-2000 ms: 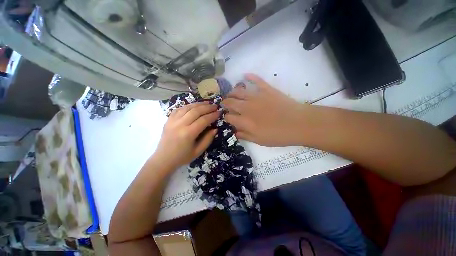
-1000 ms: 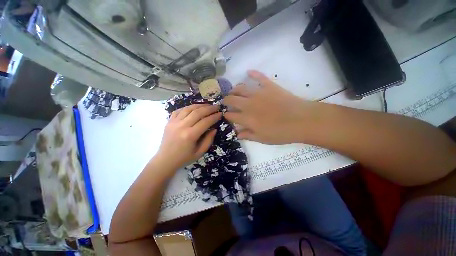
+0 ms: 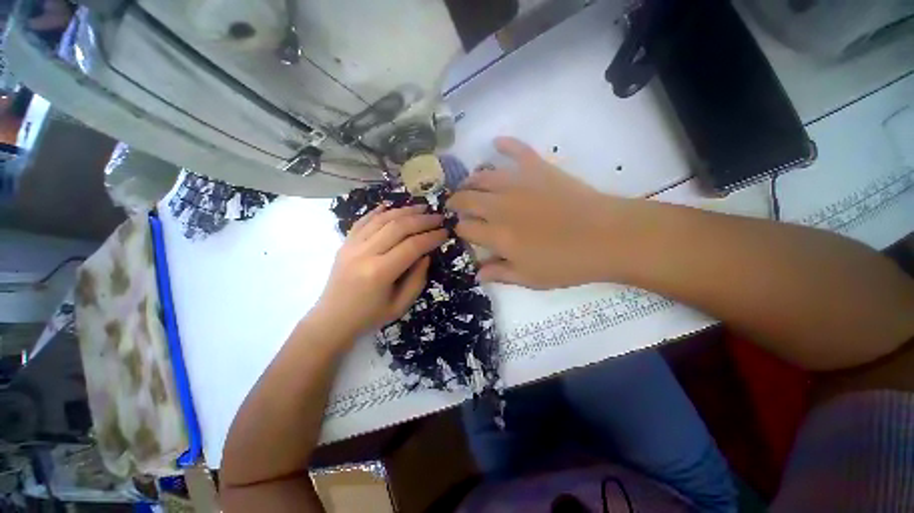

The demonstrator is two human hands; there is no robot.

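Observation:
A crinkled black-and-white print piece (image 3: 441,336) runs from under the sewing machine head (image 3: 251,90) down over the table's front edge. A round cream part (image 3: 422,174) sits beside the needle area, just above my fingertips. My left hand (image 3: 379,263) lies on the piece, fingers close together near the presser foot, thumb lower on the fabric. My right hand (image 3: 526,222) holds the piece's right edge with its fingertips close to the cream part. The needle, the presser foot and the fabric under my fingers are mostly hidden.
More black-and-white print fabric (image 3: 205,203) lies behind the machine head at left. A black flat object (image 3: 727,100) with a cord lies at right. Ruler tape (image 3: 576,323) runs along the front edge. A blue rim (image 3: 172,341), blotched cloth (image 3: 120,351) and carton (image 3: 353,489) are at left and below.
The print piece has moved up towards the needle, and its lower end hangs less far over the table edge. Both hands stay at nearly the same place on the table.

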